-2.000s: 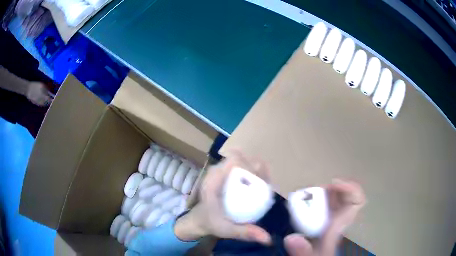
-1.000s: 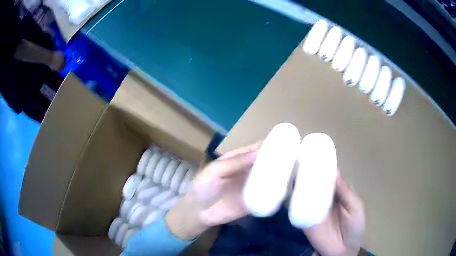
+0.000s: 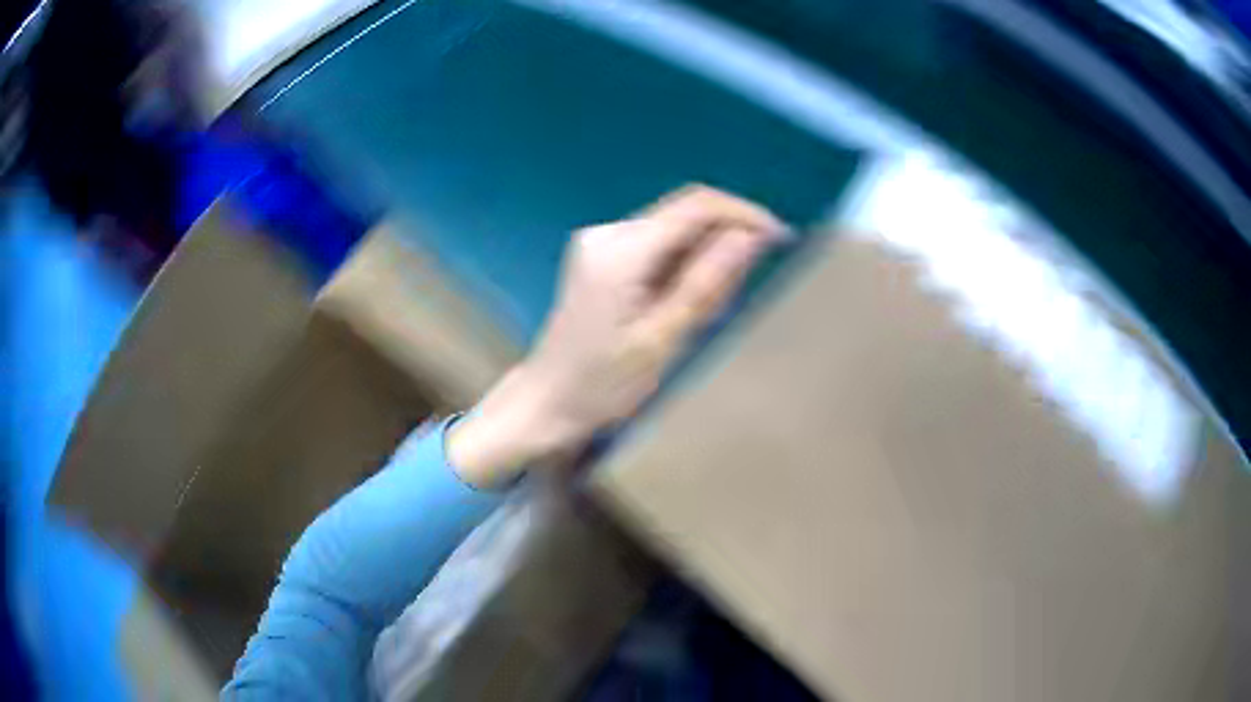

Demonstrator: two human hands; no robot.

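The whole view is blurred by motion. My left hand (image 3: 645,309), bare with a light blue sleeve, reaches over the left edge of the brown cardboard sheet (image 3: 823,466). Its fingers are curled together close to that edge; whether they pinch it cannot be told. No white housing shows in it. My right hand is not in view. White plastic housings (image 3: 1022,329) stand in a row along the far edge of the sheet, smeared into one white band.
The open brown carton (image 3: 165,398) is at the lower left, with blurred whitish shapes (image 3: 460,590) low inside. The dark green worktop (image 3: 549,137) lies beyond my hand. A blue object (image 3: 275,185) and a dark, blurred shape (image 3: 89,103) are at the upper left.
The two housings are no longer in my hands. My left hand has moved up and away to the sheet's left edge. My right hand has left the picture. The view has shifted and blurred.
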